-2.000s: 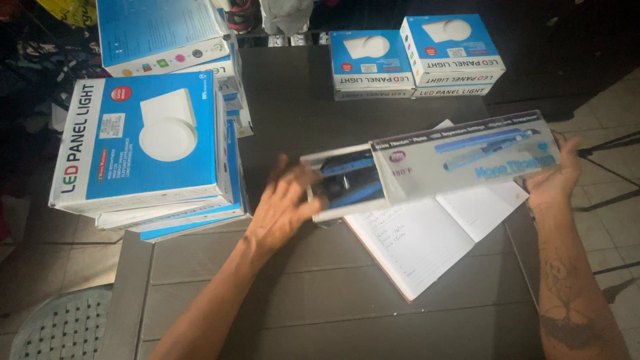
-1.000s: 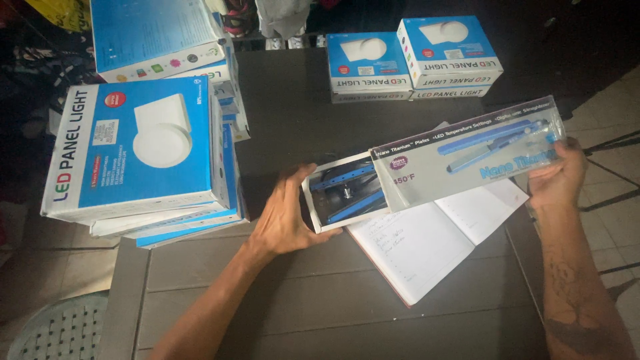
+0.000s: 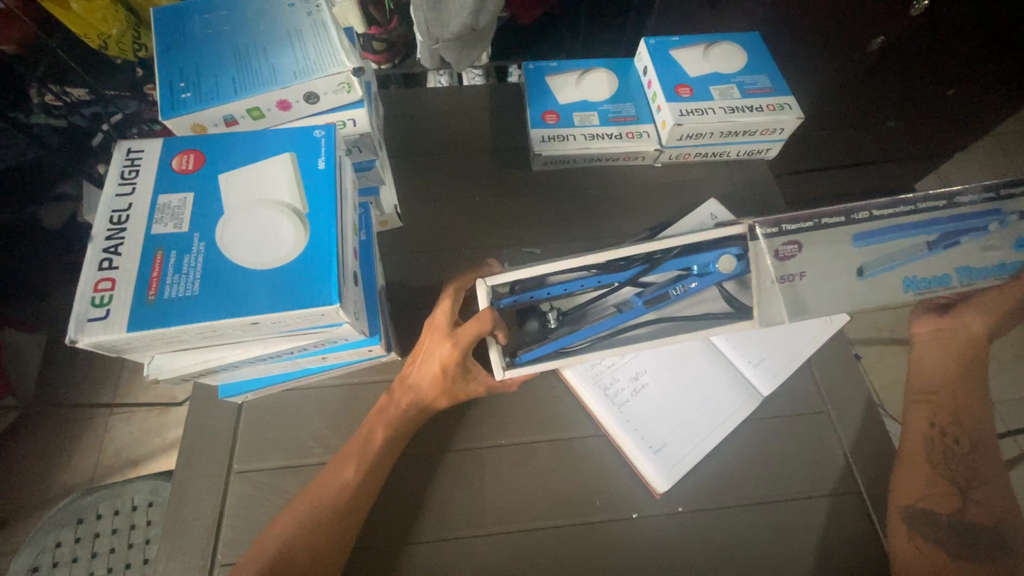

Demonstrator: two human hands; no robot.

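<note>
My left hand [image 3: 460, 340] grips the end of a white inner box tray [image 3: 494, 340], which sticks well out of a printed cardboard sleeve [image 3: 808, 276]. Inside the tray lies a blue hair straightener [image 3: 664, 300], its two arms spread apart, with a black power cord [image 3: 592, 300] around it. My right hand [image 3: 968, 312] holds the sleeve from below near its far end, at the right edge of the view. Under the tray an open notebook [image 3: 664, 416] with handwriting rests on the table.
Stacked LED panel light boxes [image 3: 264, 232] stand at the left of the grey table [image 3: 480, 472], with another stack [image 3: 256, 64] behind. More such boxes [image 3: 720, 88] sit at the back right. A woven plastic seat [image 3: 96, 528] is at the lower left.
My left hand has drawn the inner tray farther out of the sleeve to the left, and more of the straightener shows. My right hand has moved right with the sleeve.
</note>
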